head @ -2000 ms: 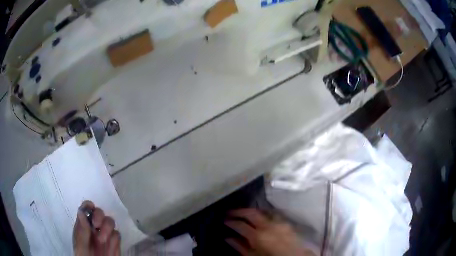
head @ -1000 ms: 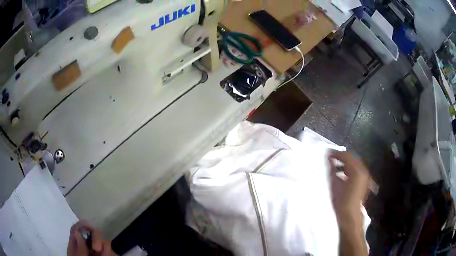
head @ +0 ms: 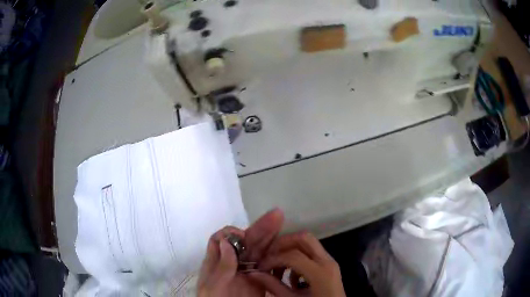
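My left hand (head: 224, 264) is shut on a small round metal piece, perhaps a bobbin case (head: 235, 243), at the table's front edge. My right hand (head: 308, 261) is beside it, its bent fingers meeting my left hand. A small dark shiny spot shows among the right fingers; I cannot tell what it is or whether it is gripped. A white garment panel (head: 192, 191) with stitched lines and a narrow welt pocket (head: 112, 226) lies flat left of my hands. Its upper edge reaches the presser foot area (head: 226, 119) of the cream sewing machine head (head: 267, 64).
White garment cloth (head: 447, 243) is heaped at the front right, below the table edge. Green-handled scissors (head: 488, 93) and a black phone (head: 513, 84) lie at the far right. A round metal piece (head: 253, 124) sits right of the presser foot.
My right hand has come back from over the heaped cloth at the right to my left hand. The view has swung left, back to the panel and needle area. My left hand still holds the metal piece.
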